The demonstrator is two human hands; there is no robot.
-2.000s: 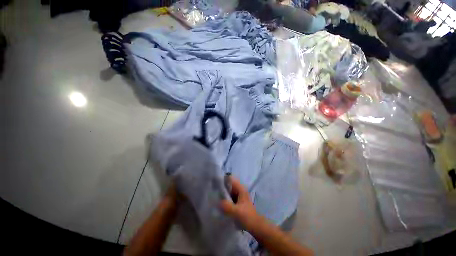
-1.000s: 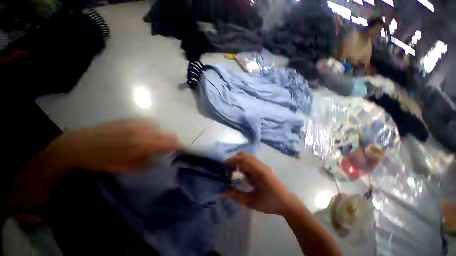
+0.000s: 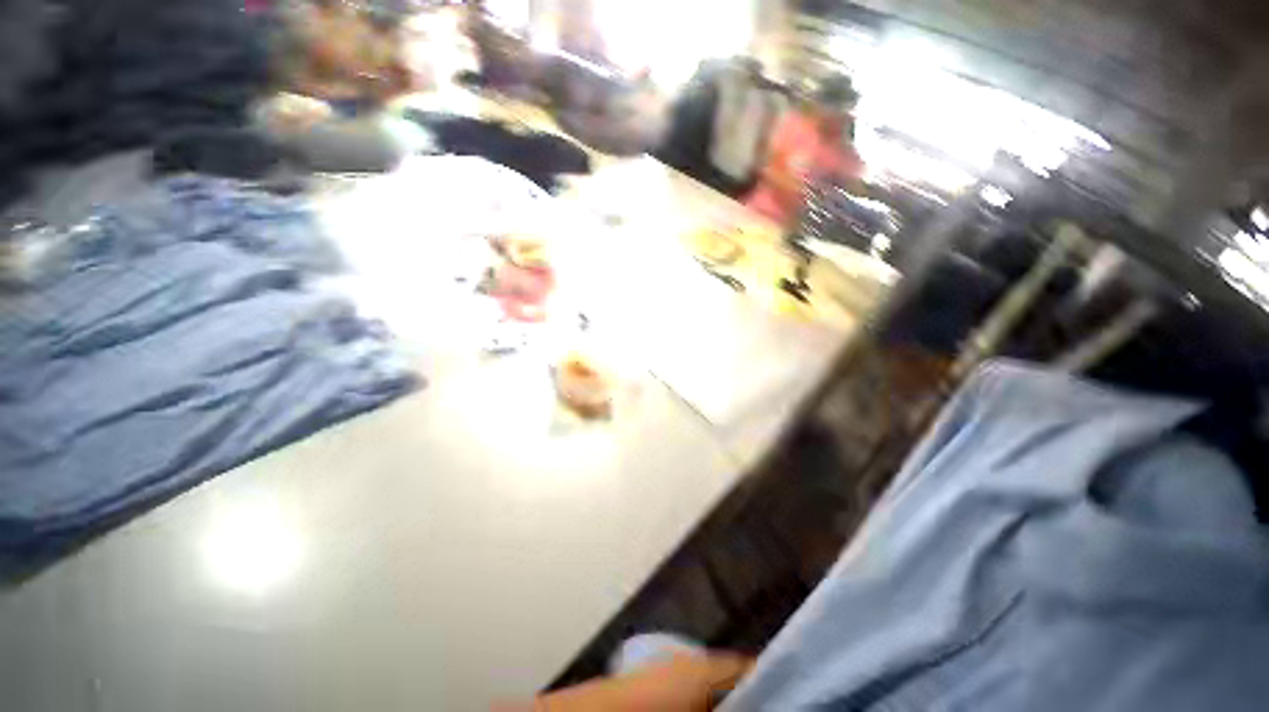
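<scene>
A light blue shirt [image 3: 1058, 556] fills the lower right, off the table's edge, blurred and cut off by the picture's rim. My left hand [image 3: 675, 684] shows at the bottom edge, small, blurred and partly cut off. Its fingers meet the shirt's lower left edge; whether they grip it cannot be told. My right hand is not in view. A heap of light blue shirts [image 3: 181, 348] lies on the white table [image 3: 459, 584] at the left.
A pink-red bottle [image 3: 522, 285] and a small crumpled bag [image 3: 583, 390] lie on the table amid glare. The table's edge runs diagonally. Dark garments [image 3: 960, 299] and pale rails [image 3: 1023, 292] are at right. A person in pink-red [image 3: 800, 160] is beyond the table.
The view has swung right; the shirt heap now shows at the left. The shirt handled in front is now at the lower right. My right hand has left the picture.
</scene>
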